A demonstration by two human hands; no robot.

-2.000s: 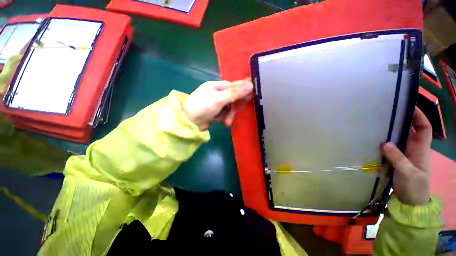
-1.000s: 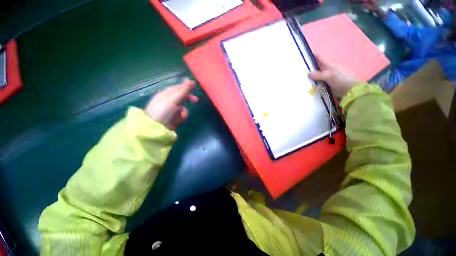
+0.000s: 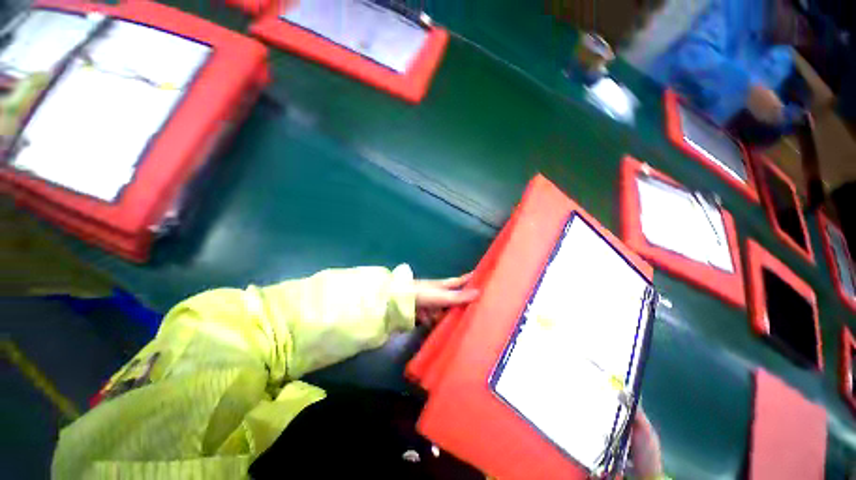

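A flat white display module [image 3: 577, 342] with a thin dark border and small yellow patches lies on a red foam pad [image 3: 502, 356], tilted in front of me. Another red layer shows under its left edge. My left hand [image 3: 445, 294] grips the pads' left edge, its fingers partly hidden. My right hand [image 3: 645, 446] is at the lower right edge by the dark connector strip, mostly hidden and blurred; it appears to hold that edge.
A stack of red pads with modules [image 3: 141, 202] is at the left. A pad with a module [image 3: 418, 80] lies at the top. More units [image 3: 685, 225] lie along the green bench [image 3: 375, 202] at the right. A person in blue [image 3: 727, 56] is at the upper right.
My left hand has moved from free space onto the pads' edge. The view has swung, and the pad and module now appear lower and turned. The left stack is back in view.
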